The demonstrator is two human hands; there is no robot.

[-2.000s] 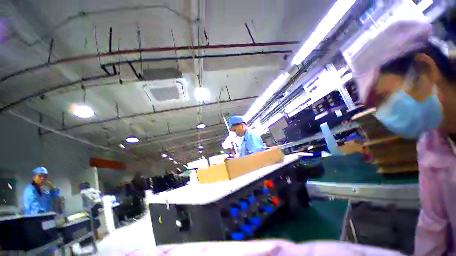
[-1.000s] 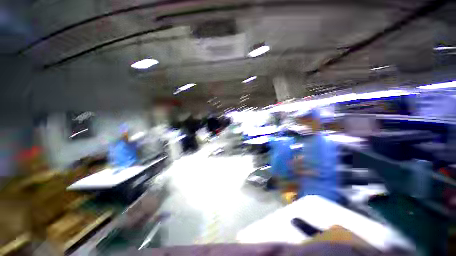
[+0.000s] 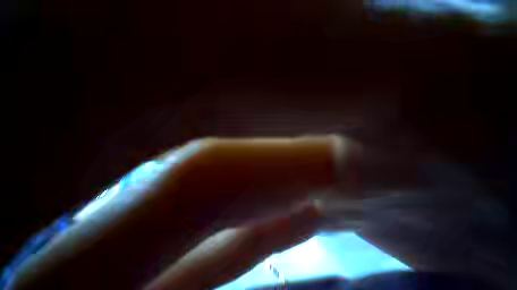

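Note:
A dark, blurred hand [image 3: 261,164] is very close to the lens and covers much of the view. Two bent fingers reach from the lower left to the middle, their tips near a dim greyish shape [image 3: 391,198] that I cannot make out. Whether this is my left hand, my right hand or another person's hand cannot be told. Whether the fingers hold something is also unclear. No second hand can be made out.
A bright pale-blue patch [image 3: 340,255] shows below the fingers at the bottom. Another bright strip [image 3: 442,7] shows at the top right. The rest is nearly black.
The bright hall with benches and people in blue has gone from view. A dark hand now fills much of the picture close to the lens.

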